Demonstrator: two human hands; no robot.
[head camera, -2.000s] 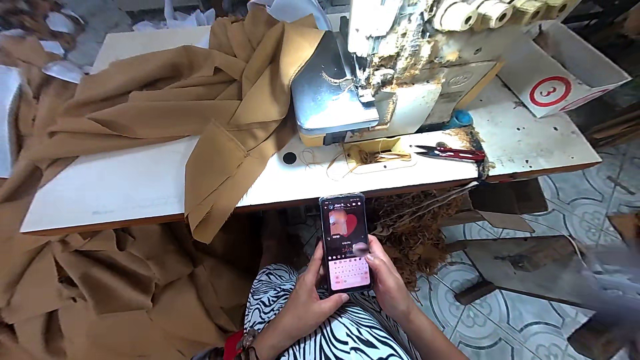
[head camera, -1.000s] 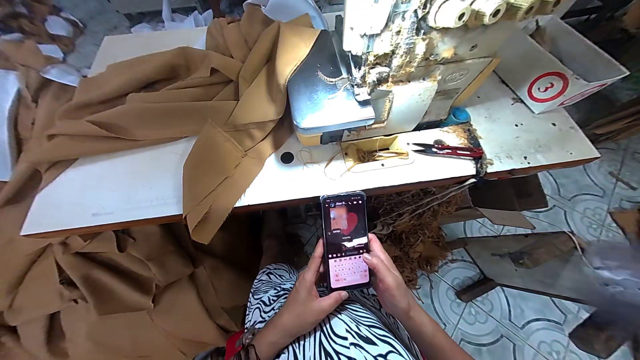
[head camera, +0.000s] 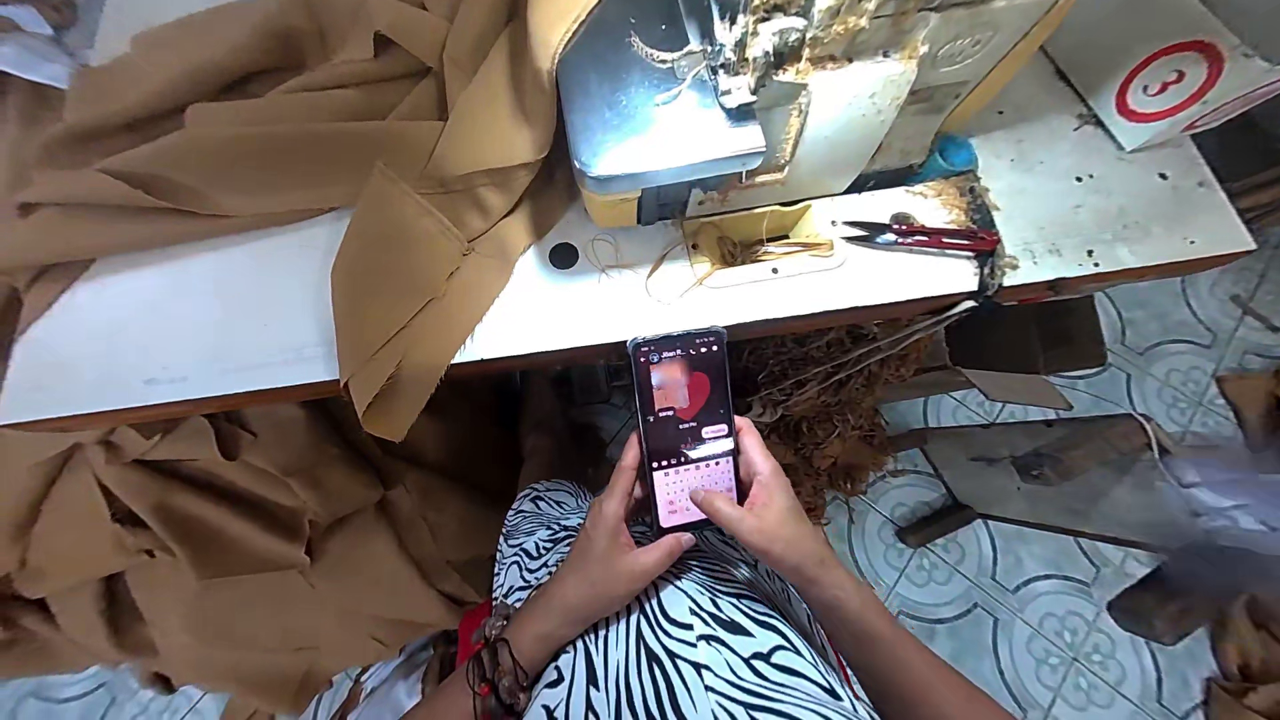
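Note:
A smartphone (head camera: 685, 430) with a lit screen and a keyboard along its lower part is held upright above my lap, just below the table edge. My left hand (head camera: 620, 550) grips its left side and lower edge, the thumb near the bottom corner. Around the right side is my right hand (head camera: 765, 505), its thumb over the keyboard. Beyond the phone stands a lint-covered sewing machine (head camera: 830, 110) with a shiny metal plate (head camera: 660, 110). Red-handled thread snips (head camera: 925, 237) lie on the white tabletop (head camera: 1110, 215), beside a small tray (head camera: 820, 260) with loose threads.
Brown fabric (head camera: 300, 120) covers much of the table's left side and hangs over its edge. More brown fabric (head camera: 220, 540) is heaped below. A white box (head camera: 1150, 70) stands at the back right. Thread scraps (head camera: 830, 410) and a wooden board (head camera: 1040, 475) are under the table.
My right thumb has shifted over the phone's keyboard. Both hands still hold the phone in about the same place.

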